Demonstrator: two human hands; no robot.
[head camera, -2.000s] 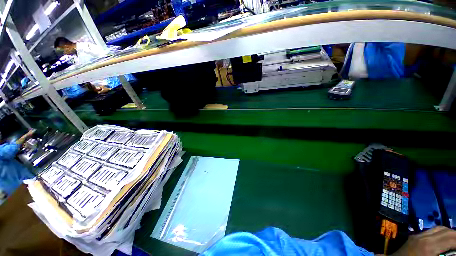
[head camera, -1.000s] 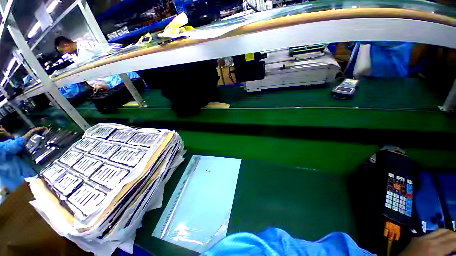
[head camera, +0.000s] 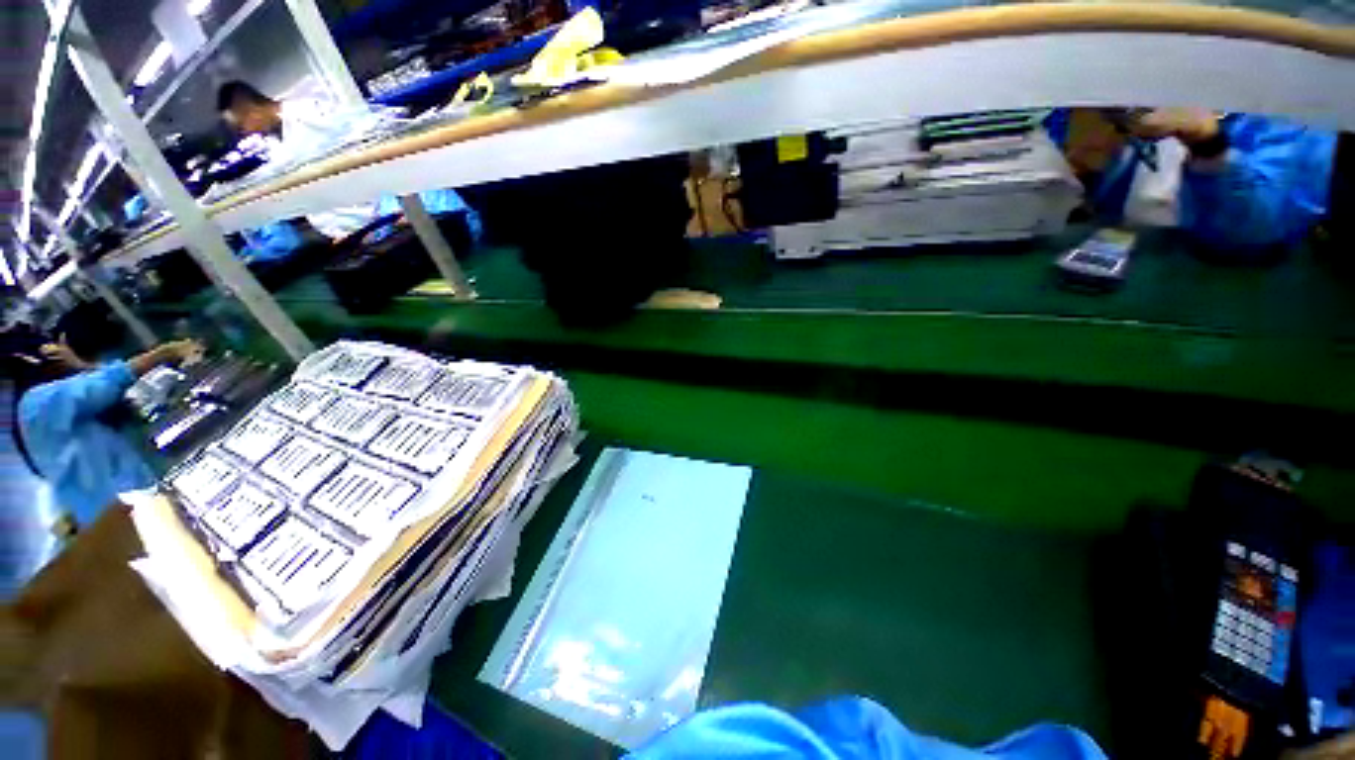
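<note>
No hand of mine shows clearly. A blue sleeve (head camera: 877, 736) of mine crosses the bottom edge; which arm it is I cannot tell. A tall stack of blister trays (head camera: 357, 472) with paper and card between them stands at the left. Beside it a light-blue sheet (head camera: 632, 587) with shiny glare lies flat on the green bench (head camera: 907, 609). At the right a black keypad terminal (head camera: 1256, 609) with an orange plug (head camera: 1224, 728) stands in a dark holder, with blue flat units (head camera: 1330, 653) next to it, cut off by the edge.
A raised shelf (head camera: 892, 77) with a white front rail crosses above. Behind it are a white machine (head camera: 929, 201), a handheld device (head camera: 1097, 259) and a person's blue sleeves (head camera: 1263, 186). Another person in blue (head camera: 82, 431) works at far left. A brown box (head camera: 119, 653) is below the stack.
The view has turned right-to-left, so the bench things sit further right and the hand at bottom right has left the picture. The person behind the shelf has hands raised into view.
</note>
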